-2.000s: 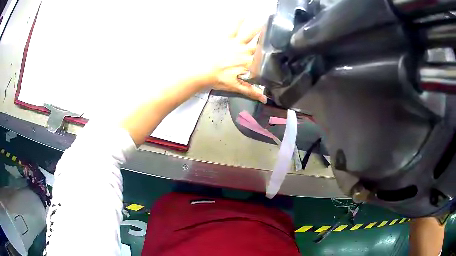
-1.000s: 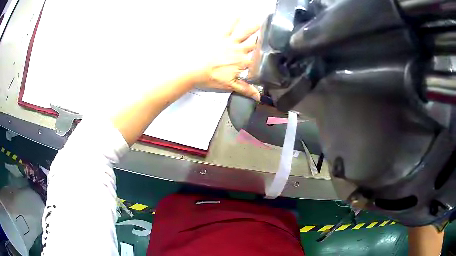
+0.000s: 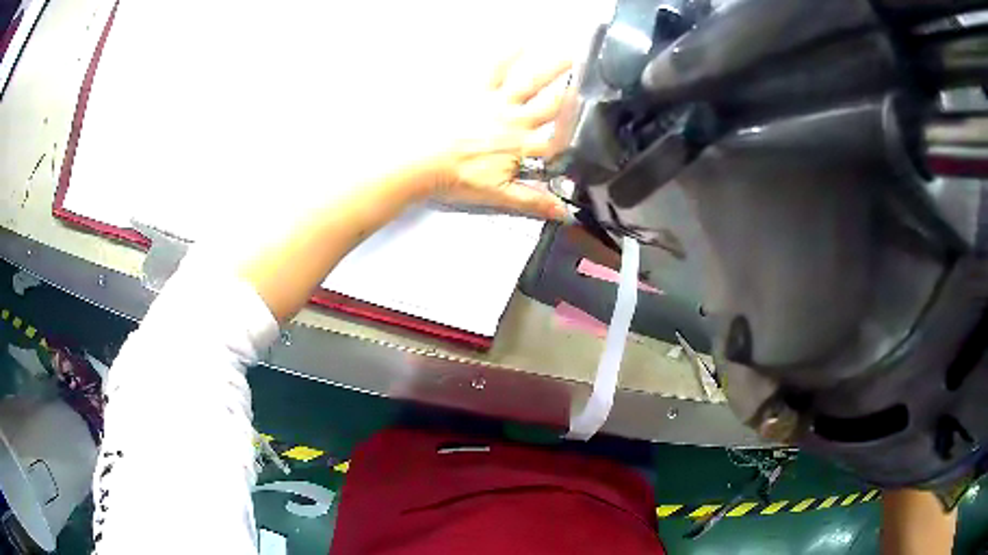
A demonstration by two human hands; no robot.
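Note:
The grey-black cutting machine fills the right side of the view. Its dark base plate shows below it on the table. My left hand lies spread and palm down on the white paper marker, its fingertips beside the machine's front. The red-edged fabric stack lies under the paper, its corner beside the base plate. My right hand is hidden behind the machine; only the forearm shows at the lower right. A white paper strip hangs from the machine over the table edge.
A metal clamp grips the stack's near left edge. Pink scraps lie on and beside the base plate. The riveted metal table edge runs across the front. A white bucket and scraps stand on the green floor.
The fabric stack and clamp have shifted right in view, and the stack's corner now lies nearer the machine. The pink scraps and white strip have shifted. My left hand stays spread beside the machine.

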